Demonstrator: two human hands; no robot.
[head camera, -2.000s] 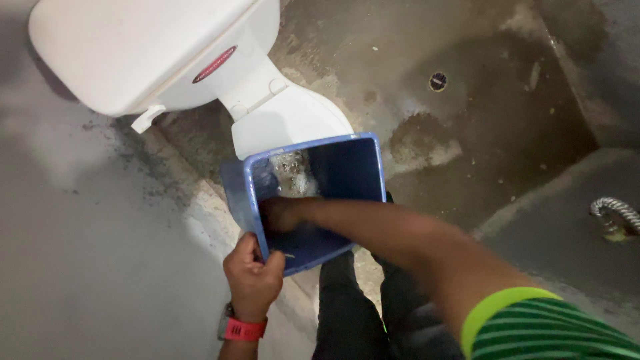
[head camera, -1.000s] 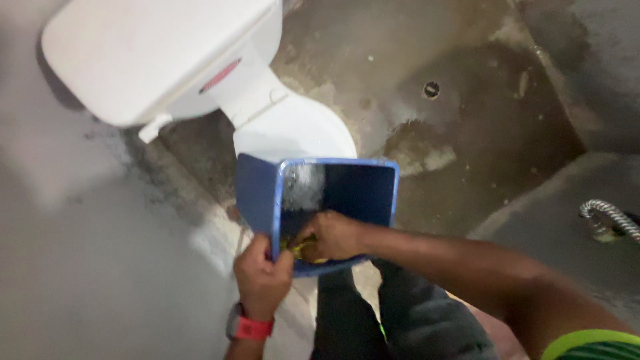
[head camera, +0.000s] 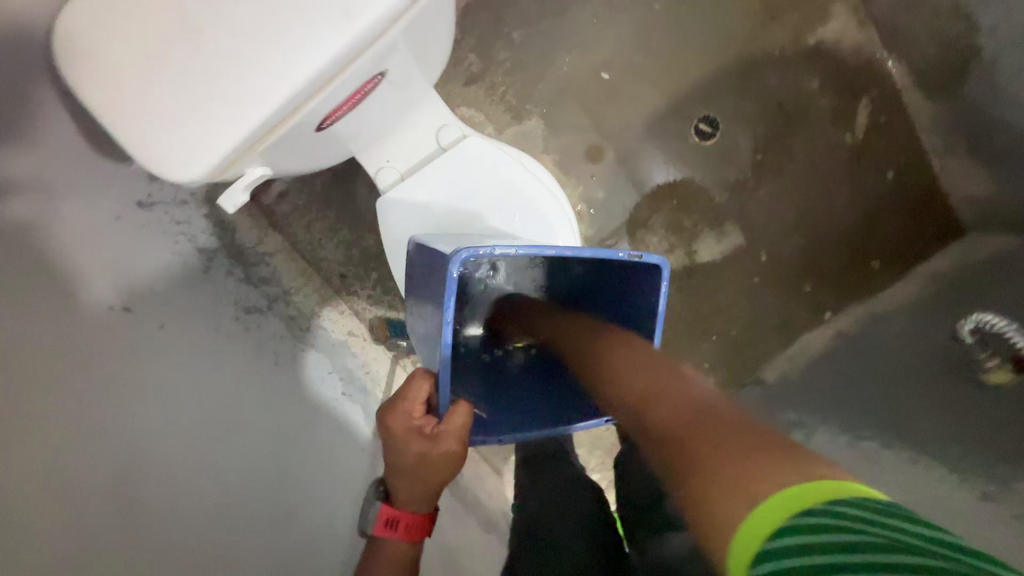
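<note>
A blue rectangular plastic bin (head camera: 660, 300) is tilted with its mouth facing me, in front of the white toilet's closed lid (head camera: 488, 188). My left hand (head camera: 424, 436), with a red-banded watch at the wrist, grips the bin's left rim, thumb on the inside. My right hand (head camera: 512, 320) reaches deep into the bin; it is dark and blurred there, and its fingers are hidden. A small bit of yellow shows just beside it. Wet suds or shine mark the bin's inner wall above that hand.
The toilet tank (head camera: 200, 72) with its white flush lever (head camera: 243, 189) stands at upper left. A round floor drain (head camera: 706, 129) lies in the wet concrete floor. At the right edge is a braided metal hose (head camera: 992, 326). A grey wall fills the left side.
My right hand, near the bin's lower rim with something yellow a second ago, is now deeper inside and farther up in view. My left hand keeps its hold on the rim.
</note>
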